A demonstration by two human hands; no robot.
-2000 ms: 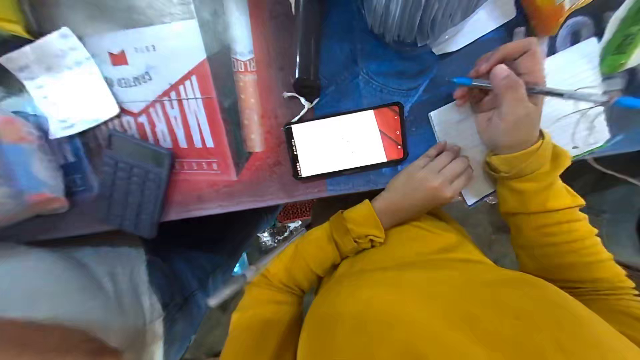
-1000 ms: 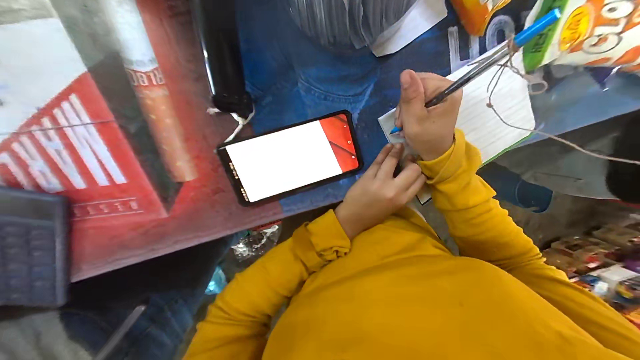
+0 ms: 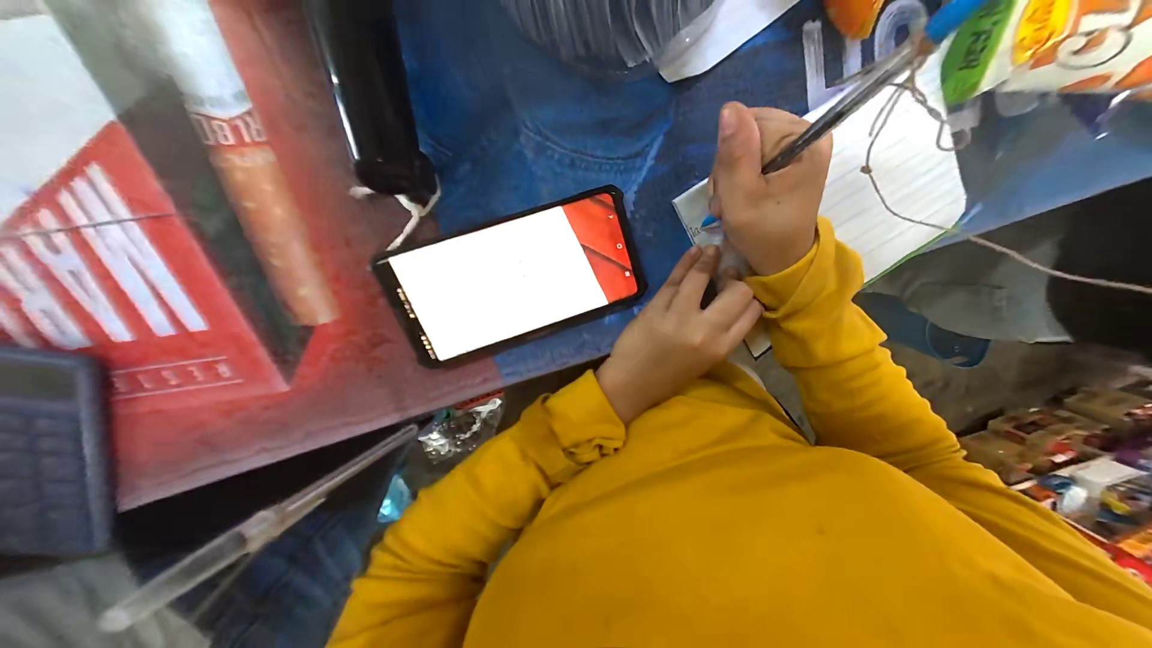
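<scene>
In my right hand (image 3: 769,193) is a ballpoint pen (image 3: 837,115) with a blue end, a string tied near its top. Its blue tip touches a small paper pad (image 3: 691,211) at the table's edge. My left hand (image 3: 688,324) lies on the lower part of that pad, fingertips close to the pen tip; whether it grips the pad is hidden. Left of my hands a smartphone (image 3: 504,277) lies face up with a bright screen. A lined sheet (image 3: 900,171) lies beyond my right wrist.
A black cylindrical object (image 3: 369,99) with a white cord lies above the phone. A calculator (image 3: 49,450) is at the far left. A snack packet (image 3: 1071,45), a stack of clear plastic items (image 3: 612,27) and a white paper (image 3: 720,40) lie along the top. Boxed goods (image 3: 1062,432) stand lower right.
The pen was held above the pad two seconds ago; my right hand has since lowered its tip onto the paper. My left hand stays at the pad. The view has shifted.
</scene>
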